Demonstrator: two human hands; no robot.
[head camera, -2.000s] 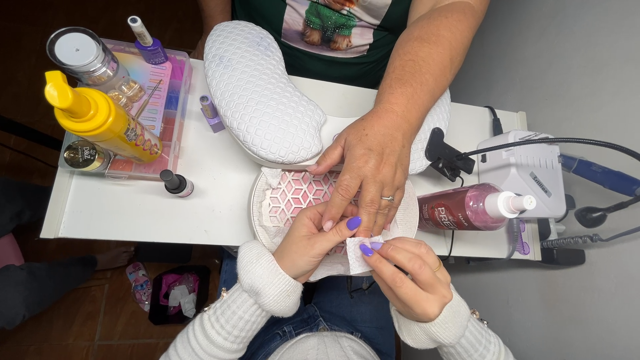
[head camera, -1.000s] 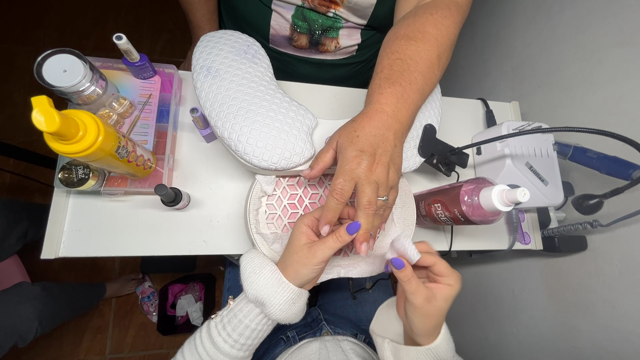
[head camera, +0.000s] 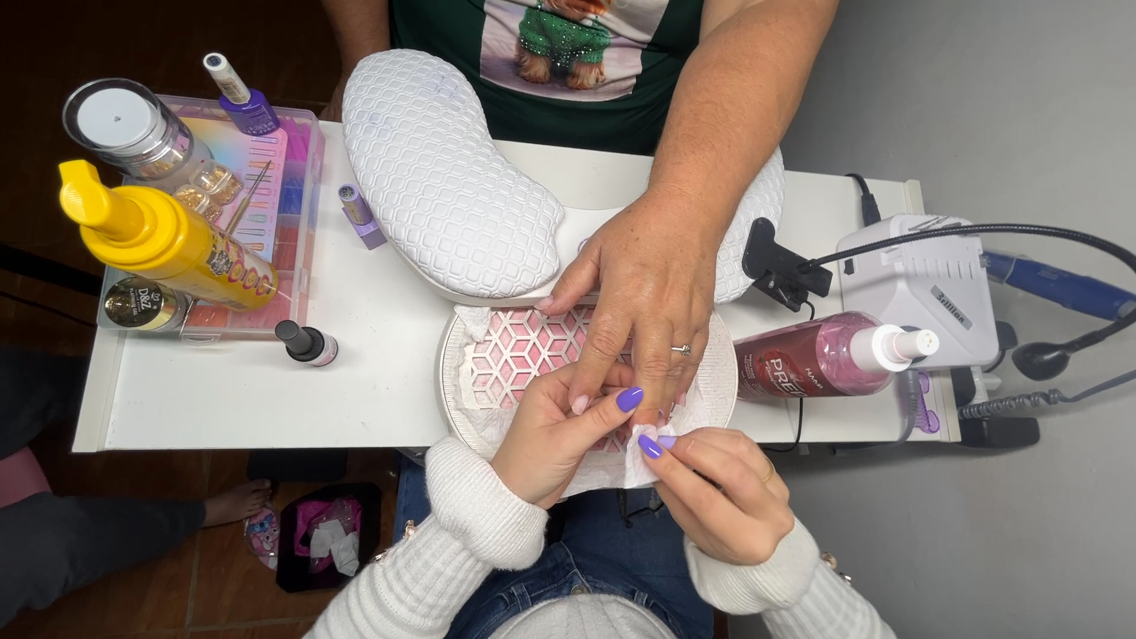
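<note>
My left hand (head camera: 555, 430), with purple nails, holds a finger of the other person's hand (head camera: 652, 293), which wears a ring and lies palm down. My right hand (head camera: 728, 488) pinches a folded white wipe (head camera: 637, 457) against one of that hand's fingertips. Beneath the hands is a round nail dust collector (head camera: 451, 382) with a hexagon-patterned grille (head camera: 524, 351) and white paper around it. A textured white hand rest (head camera: 444, 169) stands behind, partly under the person's arm.
At left, a yellow pump bottle (head camera: 169, 244), a clear jar (head camera: 129, 124) and a purple polish bottle (head camera: 244, 102) stand on a compartment box (head camera: 311, 222). A small black-capped bottle (head camera: 306, 343) is nearby. At right are a pink spray bottle (head camera: 808, 359), a lamp clip (head camera: 781, 266) and a white machine (head camera: 919, 293).
My right hand, apart from the person's fingers one second ago, has moved back up to a fingertip with the wipe. My left hand still holds the person's finger.
</note>
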